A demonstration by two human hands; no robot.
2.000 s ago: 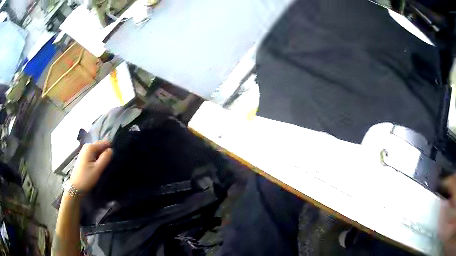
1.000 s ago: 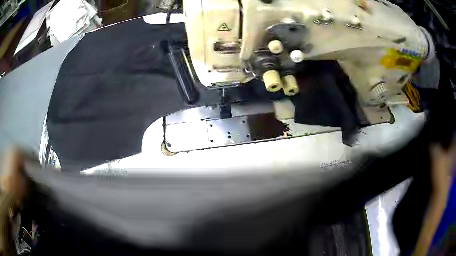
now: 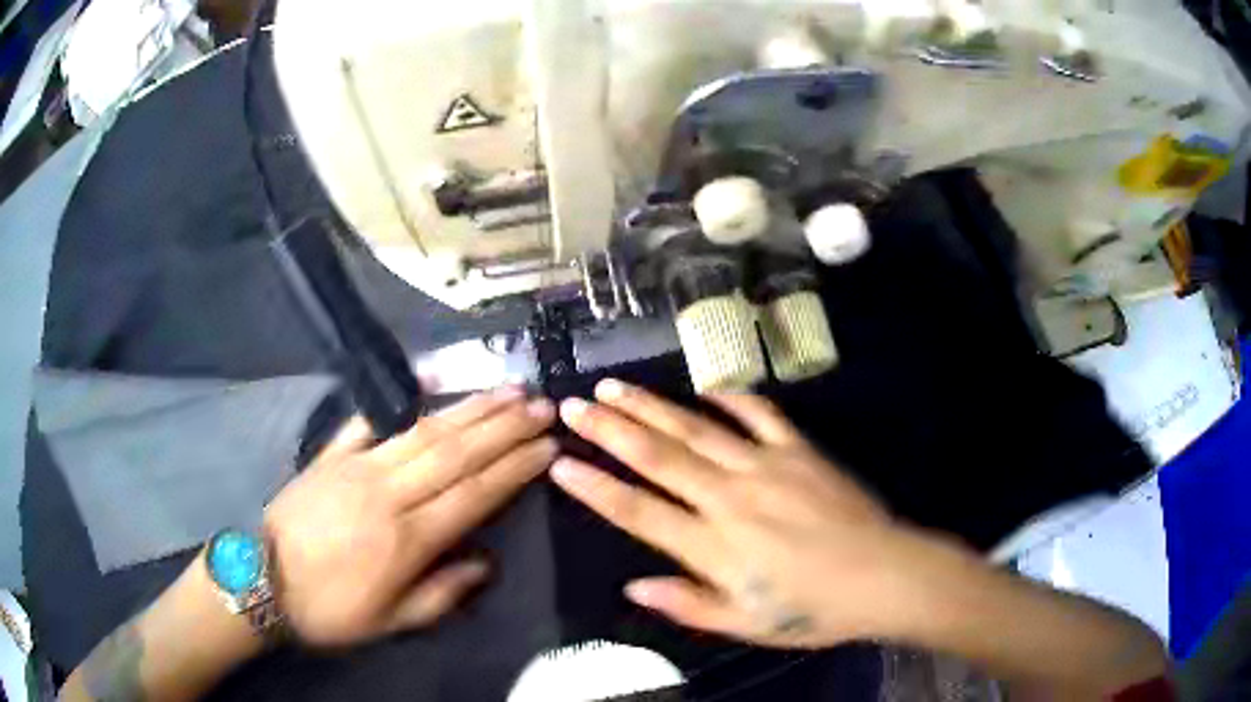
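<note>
A dark fabric panel [image 3: 453,651] lies spread on the machine table in front of the needle. My left hand [image 3: 398,528] lies flat on it, fingertips just left of the presser foot [image 3: 556,350]. My right hand [image 3: 741,514] lies flat on black fabric to the right, fingers spread, fingertips close to the left hand's. A seam line runs between the hands towards the foot. A lighter grey piece [image 3: 151,460] lies at the left. The cream sewing machine head [image 3: 425,151] stands over the foot. The needle tip is too small to tell.
A black rod attachment [image 3: 343,329] hangs just above my left hand. Cream tension knobs [image 3: 720,343] stick out above my right hand. More black fabric [image 3: 960,343] lies under the machine arm at right. White papers or cloth [image 3: 130,48] lie at top left.
The view has moved closer to the machine. The blurred cloth in front now lies flat at the needle area, covering most of the plate. Both hands have come in from the sides onto the fabric.
</note>
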